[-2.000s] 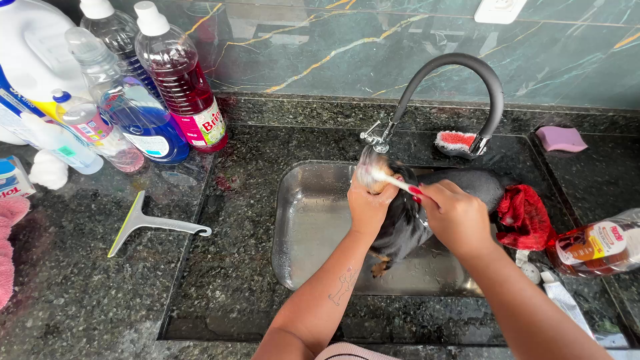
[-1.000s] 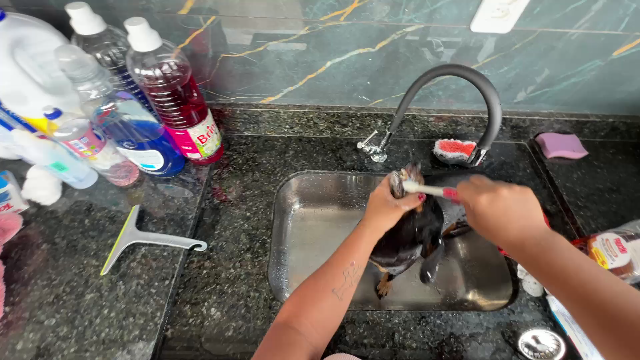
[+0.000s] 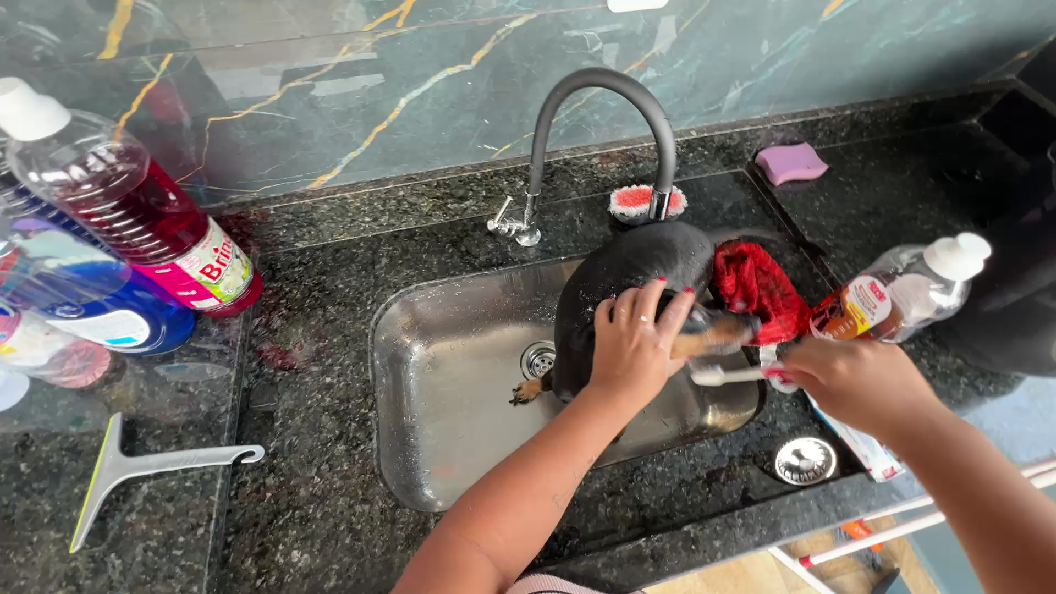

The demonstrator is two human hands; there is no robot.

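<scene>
A small black-and-tan dog (image 3: pixel 631 264) is in the stainless steel sink (image 3: pixel 445 396), its head turned to the right and blurred, one tan paw on the basin floor. My left hand (image 3: pixel 639 342) rests on the dog's head and neck with its fingers spread. To the right, my right hand (image 3: pixel 850 384) grips a toothbrush (image 3: pixel 730 376) whose white head points at the dog's muzzle. A wet red cloth (image 3: pixel 759 289) lies at the sink's right edge, just behind the muzzle.
A black gooseneck faucet (image 3: pixel 606 78) arches behind the basin, beside a red-and-white sponge (image 3: pixel 643 200). A purple sponge (image 3: pixel 790 164), an amber bottle (image 3: pixel 899 289) and a sink strainer (image 3: pixel 805 460) lie right. Left are a squeegee (image 3: pixel 124 466) and a pink liquid bottle (image 3: pixel 157 223), among several bottles.
The toothbrush in my right hand has come away from my left hand, which held the dog's muzzle and now lies over its head. The dog's head has turned right. The view has shifted right.
</scene>
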